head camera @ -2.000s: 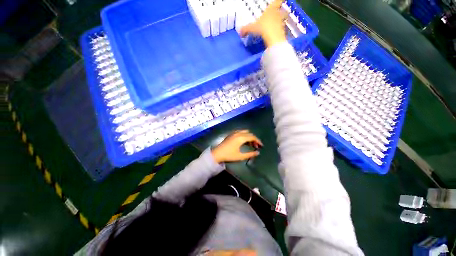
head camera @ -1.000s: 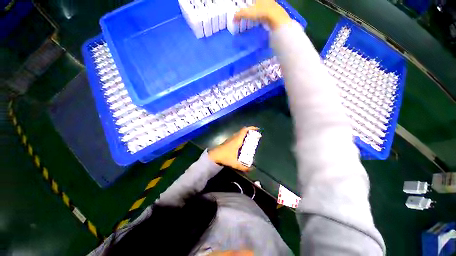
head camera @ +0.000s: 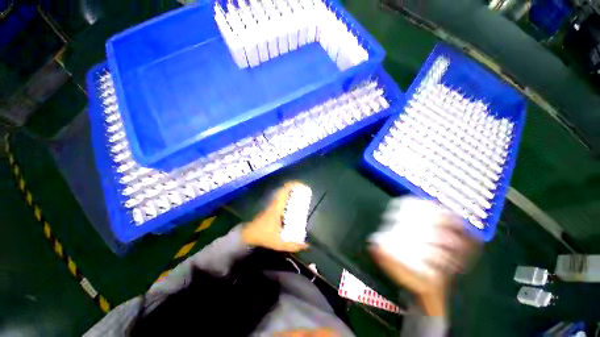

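My left hand holds a short row of white power adapters upright near the bench edge. My right hand, blurred, holds a group of white adapters over the bench, in front of the right tray. The upper left tray holds adapters with pins up along its far and right sides; its smooth blue floor shows. It sits on a lower left tray with rows of adapters. Rows of adapters also stand in the right tray.
A white label sheet with red marks lies at the bench edge. Two loose adapters lie at the right beside a whitish object. Part of a blue box shows at the lower right. Yellow-black tape runs on the floor at left.
My right hand has come out of the upper left tray toward me with a group of adapters. My left hand still holds its row, taken hold of since the earliest frame.
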